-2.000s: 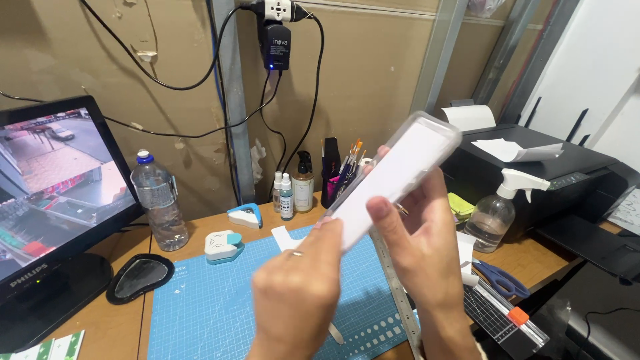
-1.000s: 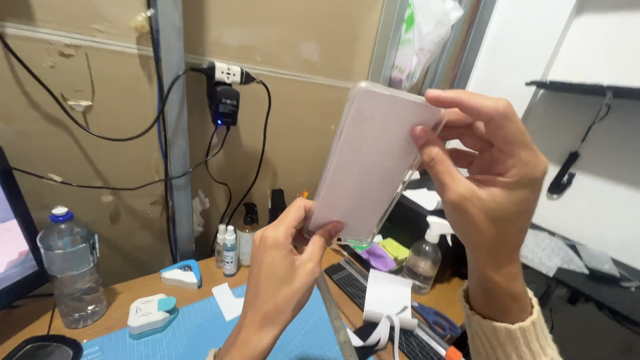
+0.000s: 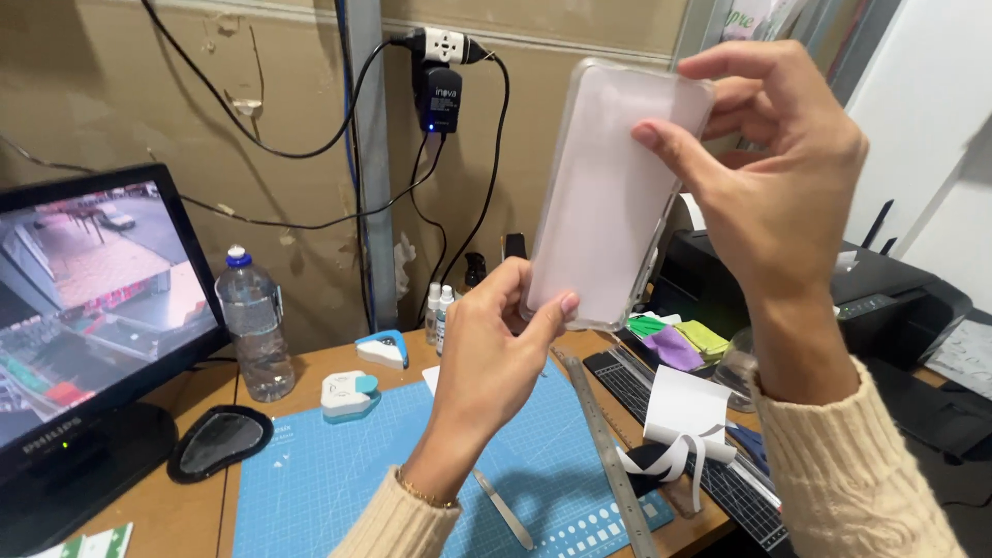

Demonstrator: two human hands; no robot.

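A clear phone case [image 3: 620, 194] with a pale sheet inside is held up, slightly tilted, between both hands. My left hand [image 3: 496, 341] grips its lower left corner, the thumb over the bottom edge. At the upper right edge, my right hand [image 3: 775, 155] pinches the case, its thumb on the flat face. Below lie a blue cutting mat [image 3: 333, 480], a thin metal spatula-like tool [image 3: 504, 511] and a steel ruler [image 3: 604, 449].
Left are a monitor [image 3: 108, 294], a water bottle [image 3: 256, 325] and a black wrist rest [image 3: 221, 442]. A corner punch [image 3: 349, 394] sits on the mat's edge. To the right are a paper trimmer [image 3: 721, 488], white paper strips [image 3: 686, 411], coloured cloths [image 3: 682, 345] and a black printer [image 3: 814, 287].
The case has turned from a slanted, edge-on pose two seconds ago to show its broad face. My right hand has shifted from its lower side to the upper right edge.
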